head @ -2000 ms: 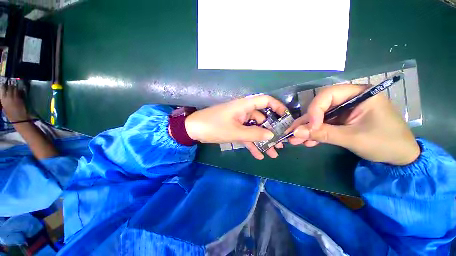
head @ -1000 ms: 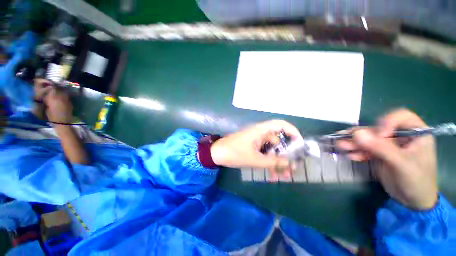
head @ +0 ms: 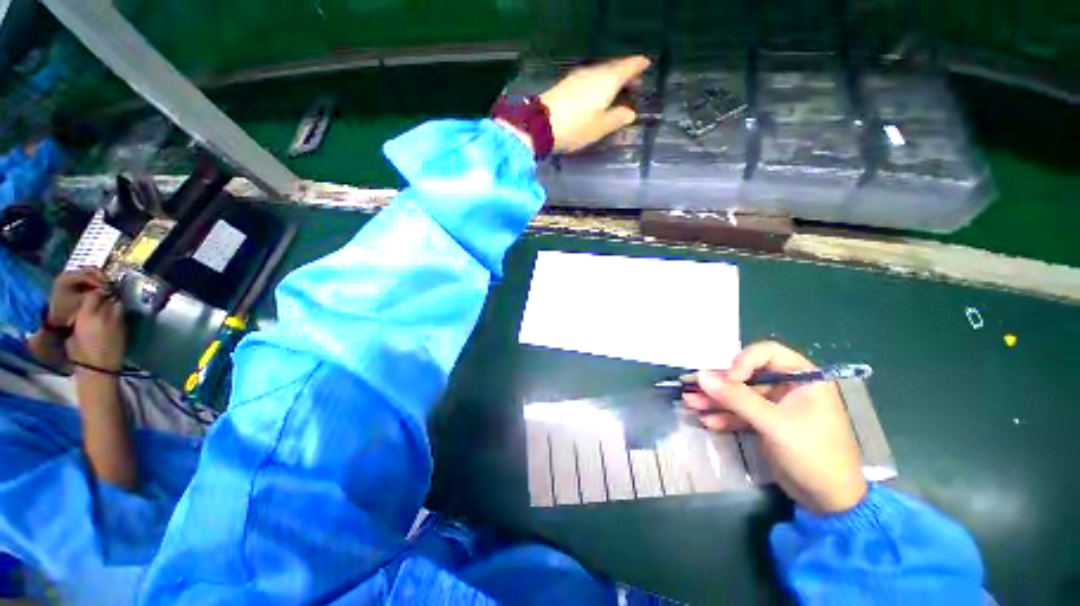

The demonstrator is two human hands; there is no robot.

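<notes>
My left hand (head: 586, 109) reaches over the left part of the clear divided tray (head: 912, 195), fingers apart, with no board seen in it; what lies under the fingers is unclear. A small dark and silvery circuit board (head: 714, 109) lies on top of the tray, right of that hand. My right hand (head: 788, 426) holds a thin black pen-like tool (head: 770, 379), its fine tip pointing left. That hand is over the row of grey adhesive strips (head: 604, 462) on shiny backing film, covering part of the row.
A white sheet (head: 634, 305) lies beyond the strips on the green mat. A pale bench edge (head: 947, 266) runs between mat and tray. At left are a yellow-handled screwdriver (head: 217, 355), a black box with a white label (head: 219, 246) and a neighbour's hands (head: 92, 320).
The view has shifted, bringing the tray into sight. My left hand has moved forward from near the right hand to the tray, and the board is no longer seen in it. The right hand keeps the tool.
</notes>
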